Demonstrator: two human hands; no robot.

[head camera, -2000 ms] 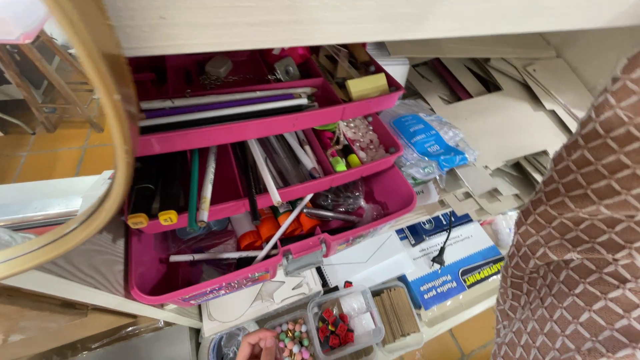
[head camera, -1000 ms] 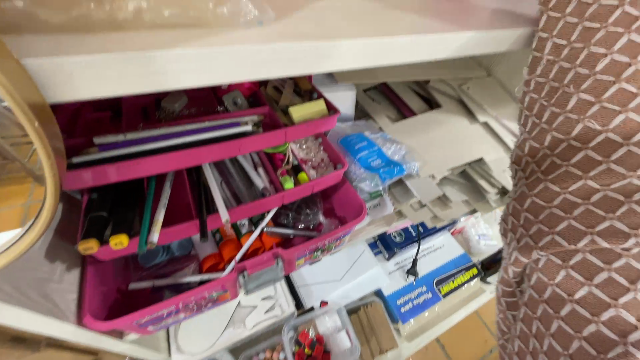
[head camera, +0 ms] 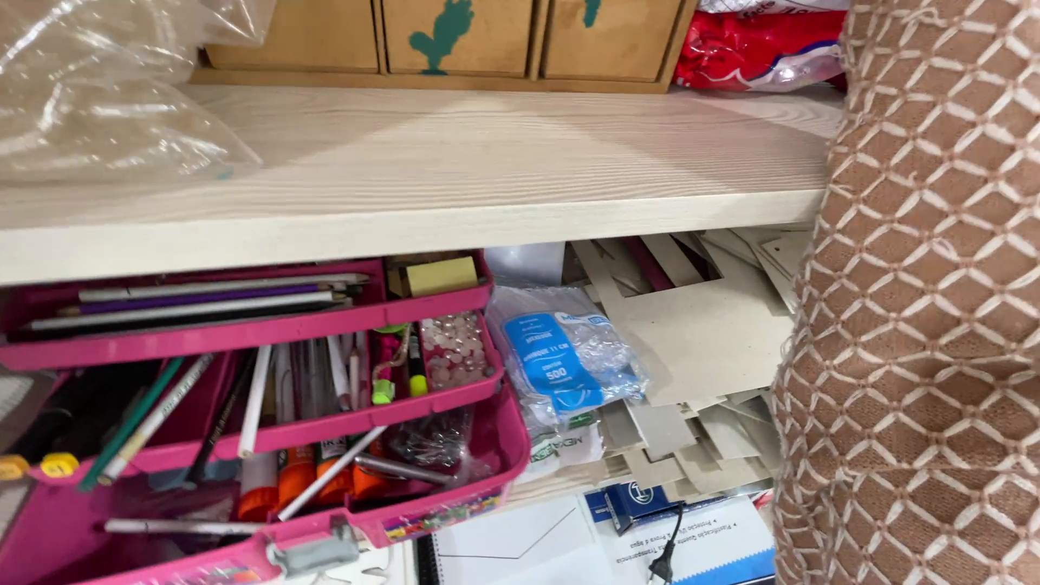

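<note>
Neither of my hands is in view now. A pink tiered toolbox (head camera: pixel 317 416) stands opened out under a pale wood-grain shelf (head camera: pixel 504 154). Its upper tray holds pencils (head camera: pixel 203 302) and a pad of yellow sticky notes (head camera: pixel 441 277). In the middle tray lie pens, markers with yellow ends (head camera: pixel 59 465) and pale pink beads (head camera: pixel 453 349). Orange-capped glue sticks (head camera: pixel 296 486) and a small clear bag rest in the bottom. To the box's right is a clear plastic bag with a blue label (head camera: pixel 552 361).
Chipboard offcuts (head camera: pixel 691 333) are piled at the right. A black plug with cord (head camera: pixel 662 561) lies on a printed packet (head camera: pixel 707 540). On the shelf are wooden drawers (head camera: pixel 455 36), a clear plastic bag (head camera: pixel 106 97) and a red packet (head camera: pixel 756 49). Patterned fabric (head camera: pixel 910 325) fills the right side.
The view has shifted upward, bringing the shelf top and drawers in. Fingers seen at the bottom edge two seconds ago, by the small containers, are out of view, as are those containers.
</note>
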